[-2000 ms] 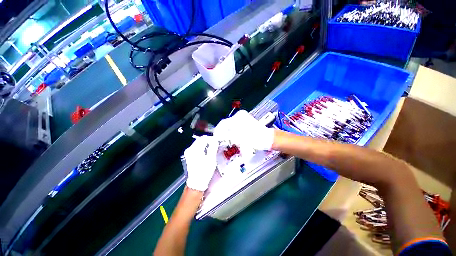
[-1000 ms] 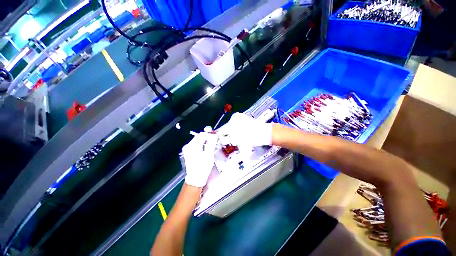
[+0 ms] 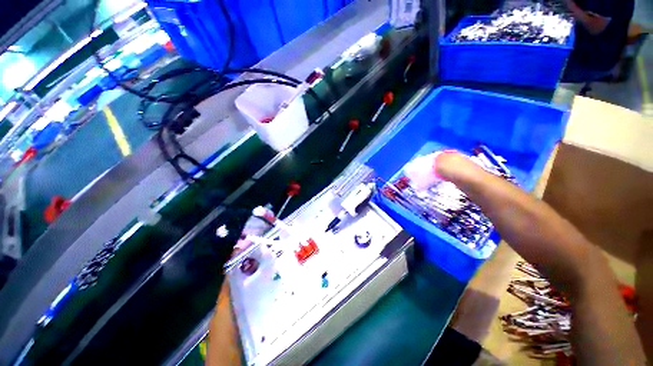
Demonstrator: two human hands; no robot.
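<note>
The white-topped bench fixture [image 3: 286, 304] stands in front of me, with a red holder [image 3: 306, 250] at its upper middle, which looks empty. A silver-grey clamp [image 3: 356, 200] is at its far right edge. My left hand [image 3: 252, 234], in a white glove, is at the fixture's far left corner, blurred; a small pale piece shows by its fingers, but the grip is unclear. My right hand [image 3: 424, 171], also gloved, is in the near blue bin [image 3: 494, 107], at the heap of rod parts [image 3: 458, 211]. Its fingertips are blurred and what they hold is hidden.
Behind the fixture runs a dark green conveyor belt [image 3: 326, 161] with red-headed parts [image 3: 351, 136]. A white cup [image 3: 276, 118] and black cables [image 3: 172, 125] are beyond. An open carton [image 3: 594, 193] is at right. A far blue bin [image 3: 501, 64] holds rods; a person is beyond it.
My right hand has left the fixture and moved right into the blue bin, uncovering the red holder. My left hand stays near the far left corner. The view has shifted.
</note>
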